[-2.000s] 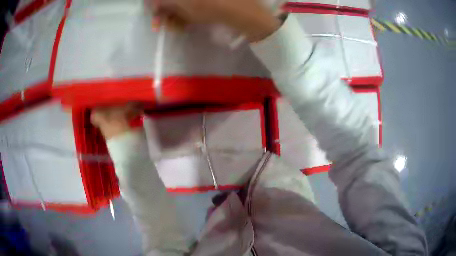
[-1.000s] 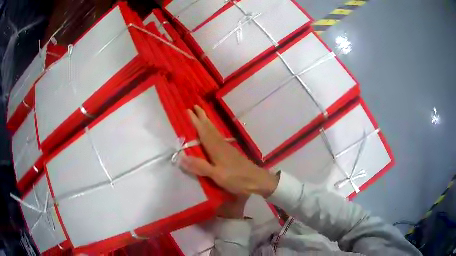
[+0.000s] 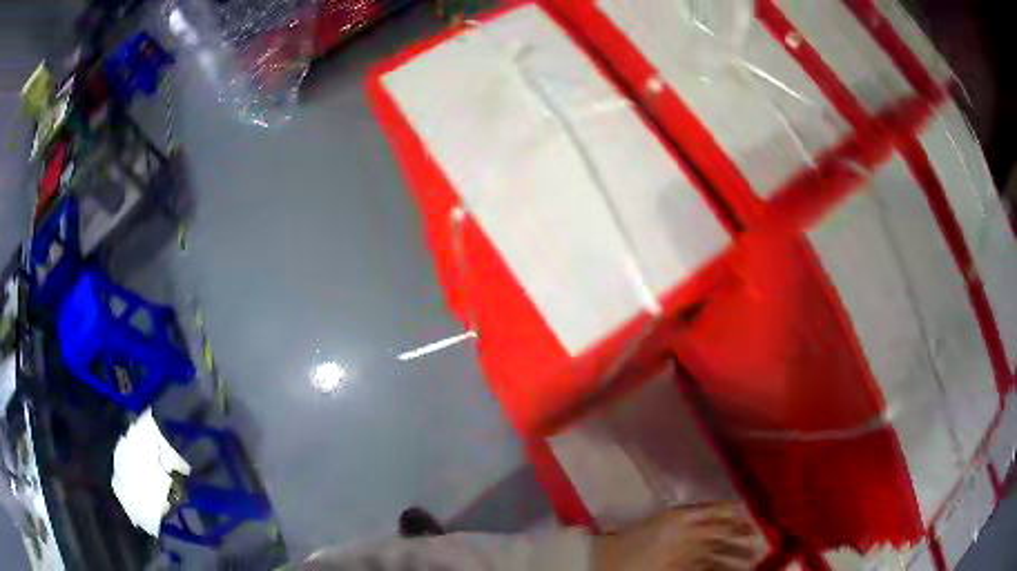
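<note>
Red-edged bundles with white boards and thin cord fill the right of the view. One tied bundle (image 3: 558, 167) lies on top at the centre, its red side facing left. A bundle with a broad red side (image 3: 797, 368) stands tilted beside it. A lower bundle (image 3: 608, 474) shows beneath. My left hand (image 3: 680, 543) is at the bottom edge, back up, fingers slightly spread over the lower bundle; it is blurred and partly cut off, and no held object shows. My right hand is not in view.
Grey floor (image 3: 323, 257) lies left of the pile. Blue plastic stools (image 3: 123, 335) stand at the far left, with a pale board or paper (image 3: 147, 471) on one. Clear film (image 3: 262, 56) lies over red material at the top. A shoe tip (image 3: 418, 522) shows low.
The view has swung to the pile's other side, with floor and stools now at left. My hands are off the large bundle's side; only my left hand remains in view, at the bottom.
</note>
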